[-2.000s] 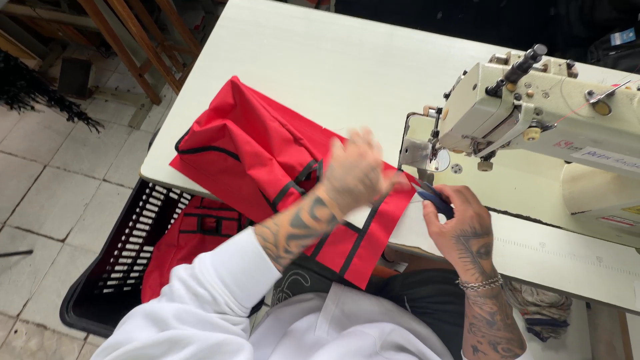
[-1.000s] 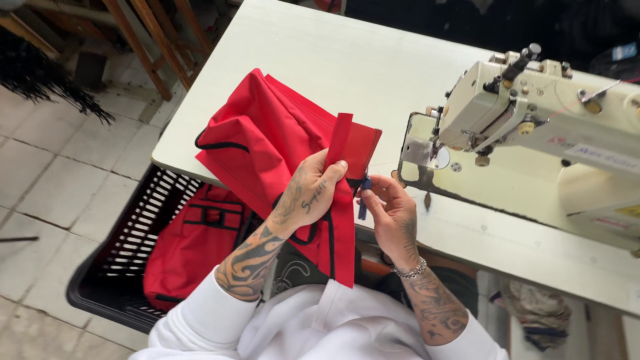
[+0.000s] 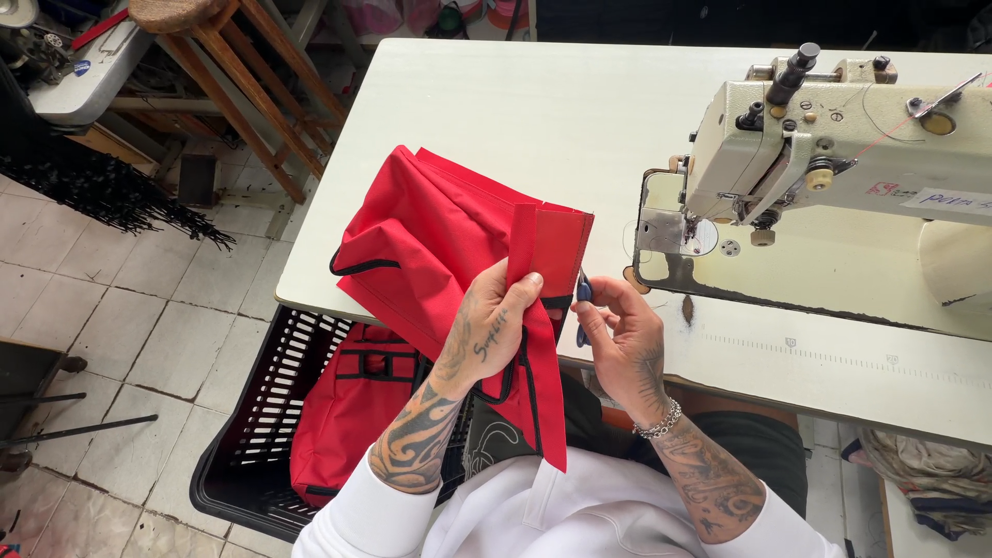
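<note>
A sewn red fabric piece with black trim (image 3: 457,225) lies partly on the white sewing table and partly over its front edge. My left hand (image 3: 496,318) grips it near its right end, thumb on top of a folded red strip (image 3: 536,325). In my right hand (image 3: 624,329) is a small blue-handled cutting tool, probably thread snips (image 3: 583,298), held between thumb and fingers at the fabric's right edge. The tool's tip is small and partly hidden against the fabric.
An industrial sewing machine (image 3: 821,147) stands on the table (image 3: 480,85) at right. A black plastic basket (image 3: 232,449) below left holds another red fabric piece (image 3: 349,411). A wooden stool (image 3: 232,70) and a second table stand behind left; bundled cloth (image 3: 922,473) is at lower right.
Two seconds ago the red strip end lay flat over the table edge; it is now folded up in my left hand. My right hand has moved left with the blue tool to the fabric's edge.
</note>
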